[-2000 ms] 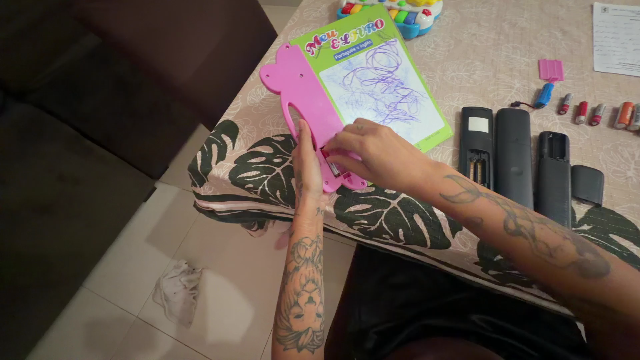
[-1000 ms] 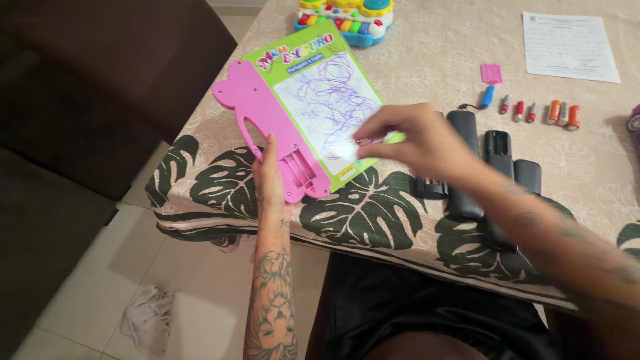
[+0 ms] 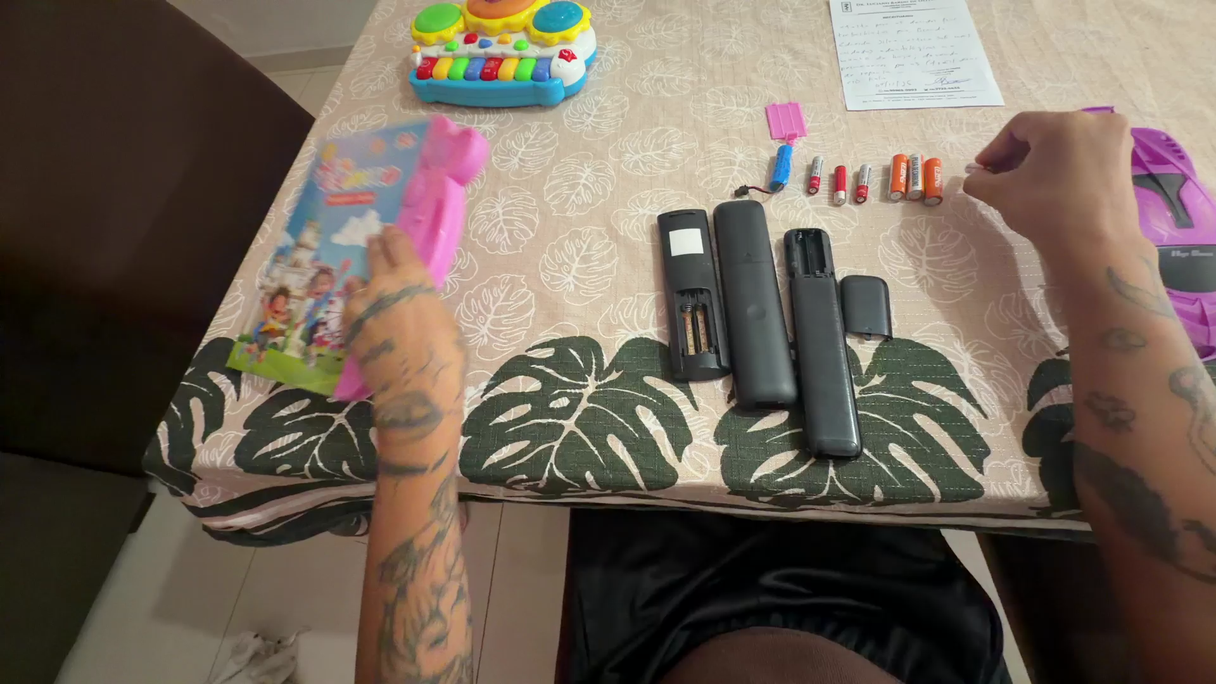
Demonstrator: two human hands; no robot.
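My left hand (image 3: 404, 313) grips a toy board with a pink plastic handle (image 3: 451, 190). Its picture side (image 3: 323, 247), a castle and cartoon figures, faces up. At the right, my right hand (image 3: 1059, 180) pinches a small whitish object (image 3: 975, 168), mostly hidden by the fingers, perhaps a battery. Left of it lie orange batteries (image 3: 898, 178), smaller red ones (image 3: 840, 184) and a blue battery pack with a wire (image 3: 782, 168). A remote control (image 3: 692, 266) shows batteries in its bay, another (image 3: 755, 304) is closed, and a third (image 3: 825, 351) has an empty bay beside its loose cover (image 3: 865, 306).
A toy piano (image 3: 494, 66) stands at the back left of the patterned tablecloth (image 3: 570, 275). A pink battery cover (image 3: 786, 121) lies behind the blue pack, near a sheet of paper (image 3: 912, 57) bearing writing. A purple toy car (image 3: 1173, 218) is partly behind my right hand.
The board now shows its picture side instead of the scribbled white side. My right hand has moved away from it to the right, past the batteries. The view has shifted right.
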